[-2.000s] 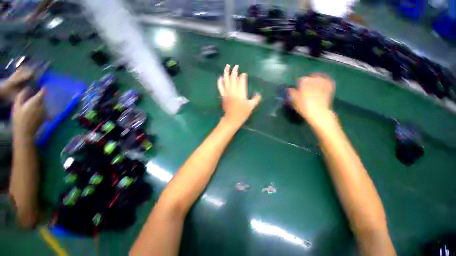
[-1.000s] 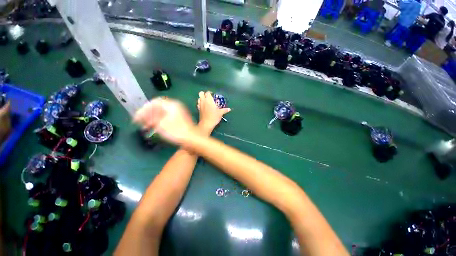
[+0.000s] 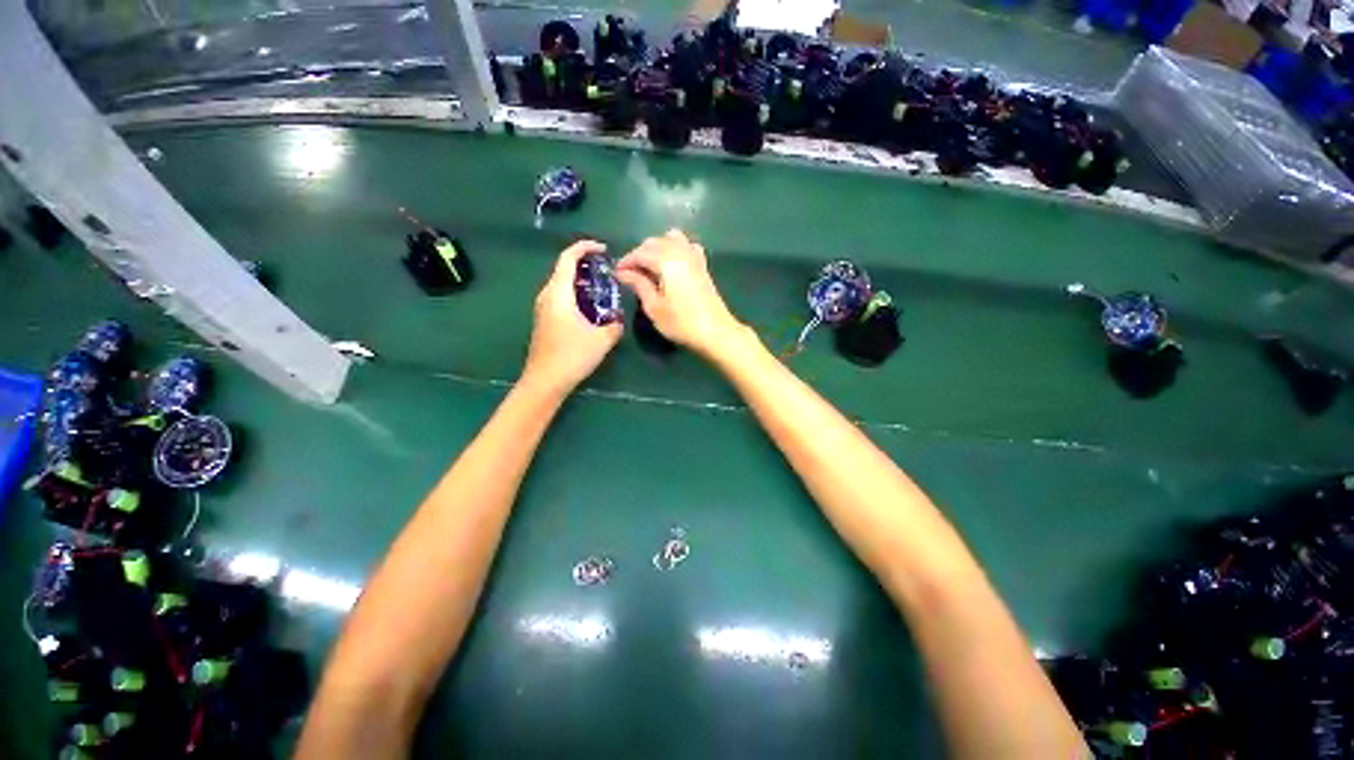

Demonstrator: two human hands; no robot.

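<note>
My left hand [image 3: 564, 324] holds a round blue-silver disc [image 3: 599, 288] on edge, its speckled face turned to the right. My right hand [image 3: 677, 293] is at the disc's right side, fingertips bent against its upper edge; whether they pinch a small part cannot be told. A black housing [image 3: 652, 331] shows partly under my right hand. To the right, a disc [image 3: 839, 293] lies against a black housing [image 3: 870, 336], and another disc [image 3: 1135, 318] rests on a black unit. Small silver fittings [image 3: 593, 570] lie nearer to me on the green surface.
Black units with green caps are piled at left [image 3: 164, 624] and right [image 3: 1262, 653]. A slanting white post [image 3: 178, 238] stands at left. A loose disc [image 3: 560, 189] and a black unit [image 3: 437, 260] lie farther back. More units line the far rail [image 3: 832, 104].
My forearms were crossed and are now apart. My right hand has moved right to meet my left hand. The disc is now raised on edge in my left hand. The view has shifted right.
</note>
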